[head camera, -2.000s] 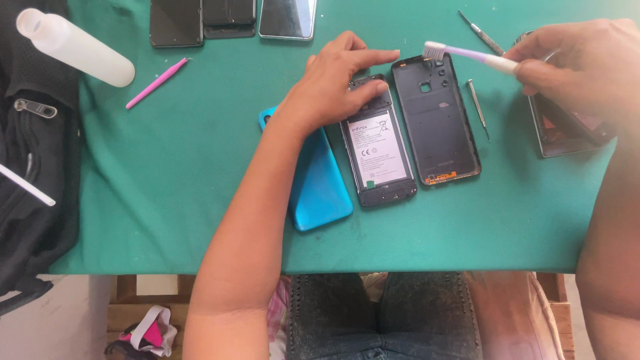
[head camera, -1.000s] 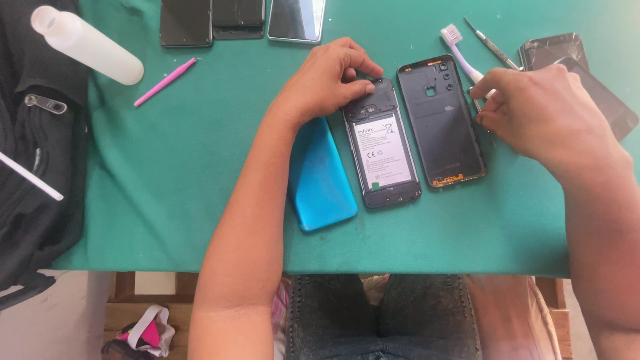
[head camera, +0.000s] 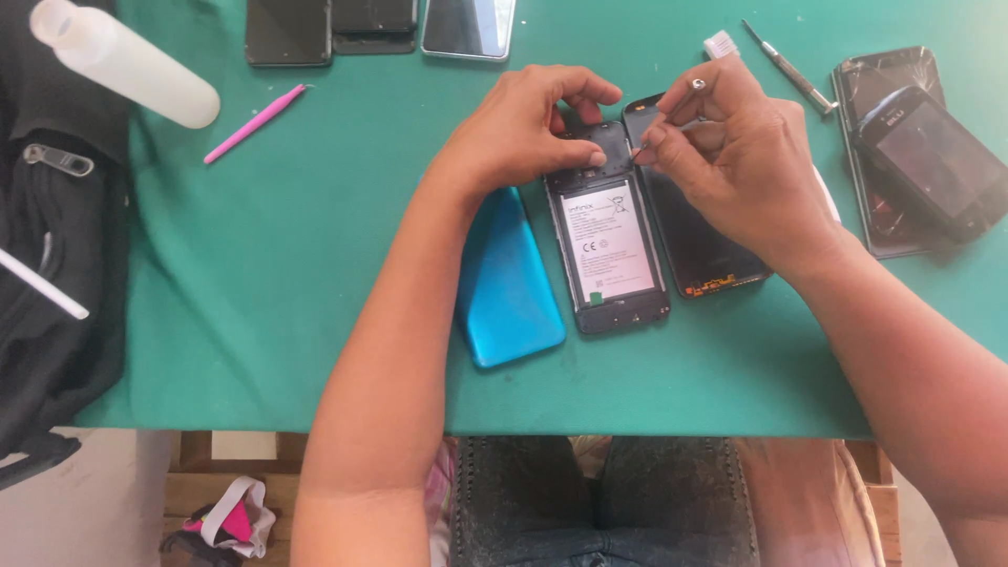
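Note:
An opened Infinix smartphone (head camera: 608, 236) lies on the green cloth with its white-labelled battery showing. My left hand (head camera: 535, 126) rests at its top end, thumb pressed on the dark upper cover. In my right hand (head camera: 728, 150) is a small precision screwdriver (head camera: 696, 85), pinched between the fingers, its tip at the phone's upper right edge. A black phone back housing (head camera: 709, 244) lies to the right, partly under that hand. Left of the opened phone is a blue phone cover (head camera: 512, 291), partly beneath my left wrist. A toothbrush (head camera: 720, 46) shows its bristles beyond my right hand.
Another screwdriver (head camera: 799, 75) and a cracked phone (head camera: 890, 71) under a small BLU phone (head camera: 933, 161) lie at right. Several phones, among them a dark one (head camera: 288, 31), line the far side. A pink pen-like tool (head camera: 253, 124), white bottle (head camera: 130, 63) and black bag (head camera: 63, 228) are at left.
My right hand held the toothbrush two seconds ago; the brush then lay beside the housing. The hand has since moved left to the opened phone with a small screwdriver. My left hand stays at the phone's top.

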